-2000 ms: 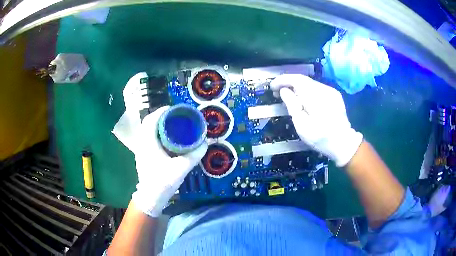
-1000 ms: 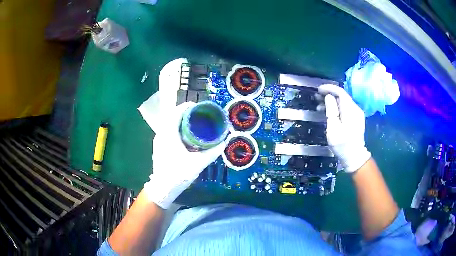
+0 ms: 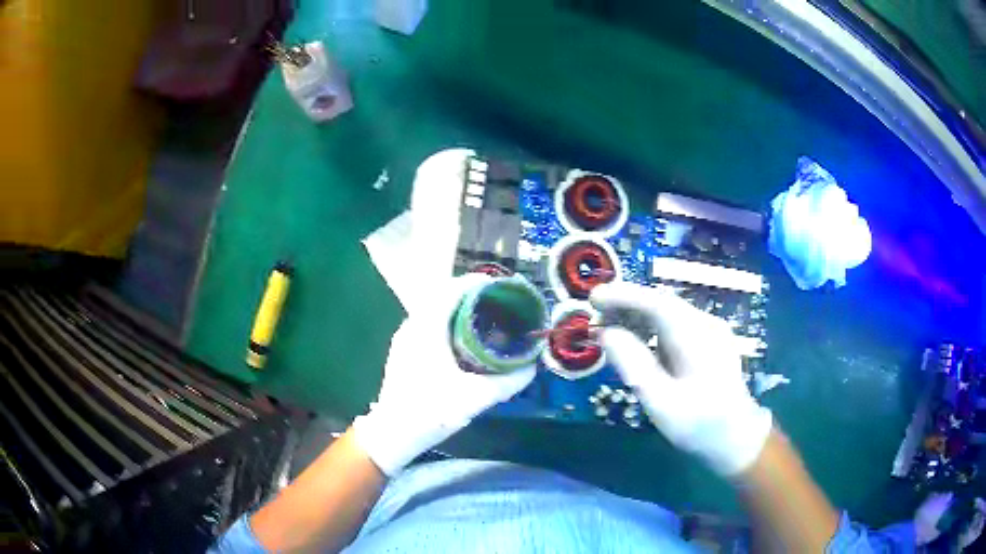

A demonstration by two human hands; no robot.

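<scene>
My left hand [image 3: 438, 363], in a white glove, holds the round glass jar [image 3: 502, 324] with dark liquid, mouth up, over the lower left of the circuit board [image 3: 506, 216]. My right hand [image 3: 687, 379], also gloved, pinches a thin reddish brush [image 3: 564, 332] that points left to the jar's rim, over the lowest toroidal inductor [image 3: 577, 348]. Whether its tip is inside the jar is unclear. Two more copper toroidal inductors [image 3: 591, 202] show above. My right hand hides part of the board's lower right.
A yellow marker [image 3: 269, 316] lies left. A white container with thin sticks [image 3: 317, 84] stands upper left. White cloth [image 3: 402, 255] shows beside the board. A crumpled glowing cloth [image 3: 820, 227] lies right. A dark slatted rack [image 3: 108, 400] is lower left; another board [image 3: 946, 417] is far right.
My right hand has moved from the board's right side to beside the jar, and the brush now shows. The view has shifted, so the board appears farther right. My left hand still holds the jar.
</scene>
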